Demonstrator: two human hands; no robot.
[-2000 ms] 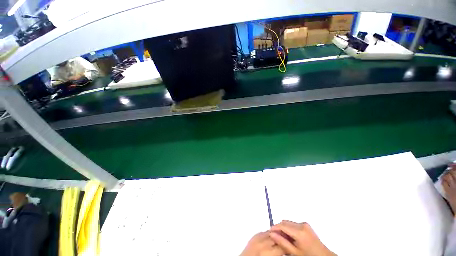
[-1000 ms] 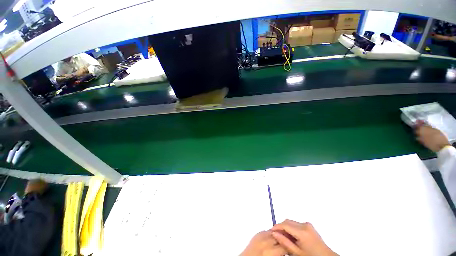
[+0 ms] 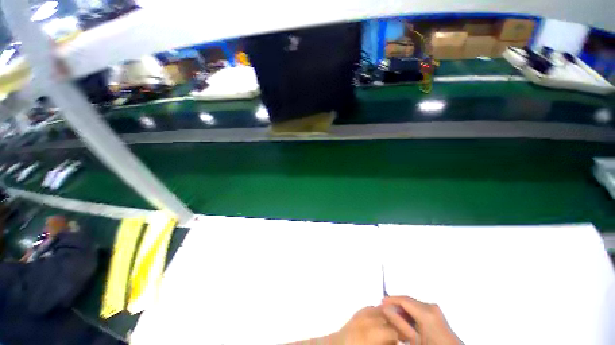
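My left hand (image 3: 369, 327) and my right hand (image 3: 429, 321) rest together at the bottom of the view, fingers curled and touching. Their lower parts are cut off by the frame edge. A thin dark line, possibly a slim tool (image 3: 384, 280), runs up from my fingertips near the join of two white sheets. Whether it is held or lies on the sheets cannot be told. The left white sheet (image 3: 270, 276) and right white sheet (image 3: 512, 276) lie edge to edge under my hands. The inside of both hands is hidden.
A green conveyor belt (image 3: 404, 178) runs beyond the sheets. Yellow strips (image 3: 150, 263) stand by a white post (image 3: 121, 151) at left. A dark-sleeved person (image 3: 50, 276) is at far left, near white devices (image 3: 61, 174). A white tray (image 3: 605, 176) is cut off at right. A black panel (image 3: 307, 74) stands opposite.
The view has swung left and blurred. The neighbour's hand at right has gone out of view, while a tray shows on the belt's right side. My hands stay together; less of the dark line shows.
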